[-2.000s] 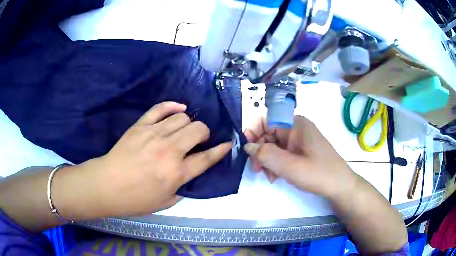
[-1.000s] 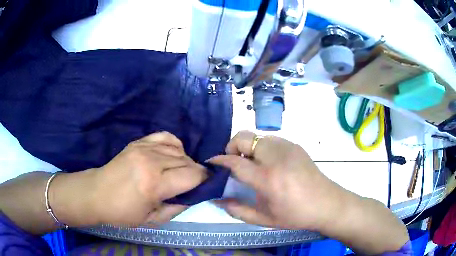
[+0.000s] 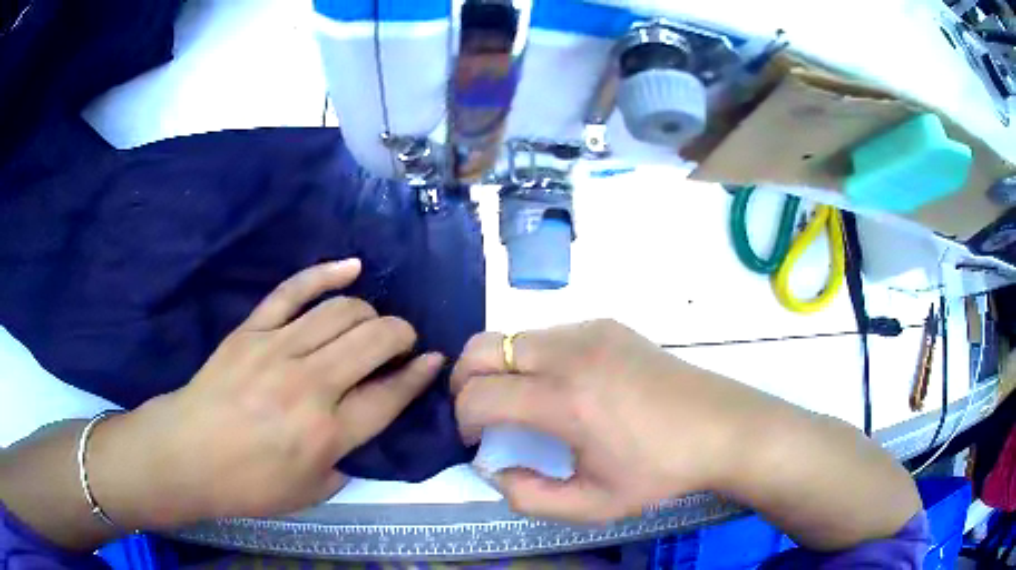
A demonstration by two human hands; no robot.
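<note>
The dark navy garment piece (image 3: 201, 223) lies flat over the left of the table, its right edge under the presser foot (image 3: 429, 198) of the white sewing machine (image 3: 407, 78). My left hand (image 3: 301, 401) rests on the cloth with its fingers spread and pressed down near the edge. My right hand (image 3: 590, 412), with a ring, has curled fingers at the cloth's right edge. A whitish patch shows between its thumb and fingers; I cannot tell what it is. The fingertips hide part of the edge.
Green and yellow scissor handles (image 3: 810, 258) lie right of the machine, beside a black cord (image 3: 858, 323) and a slim orange-brown tool (image 3: 924, 359). A mint-green block (image 3: 910, 164) sits on brown cardboard (image 3: 780, 139). A measuring tape (image 3: 423, 532) runs along the front edge. Blue crates (image 3: 713, 546) show below.
The fold of cloth earlier pinched between both hands is now laid down flat. My left hand has opened onto it. The machine appears farther left in the picture.
</note>
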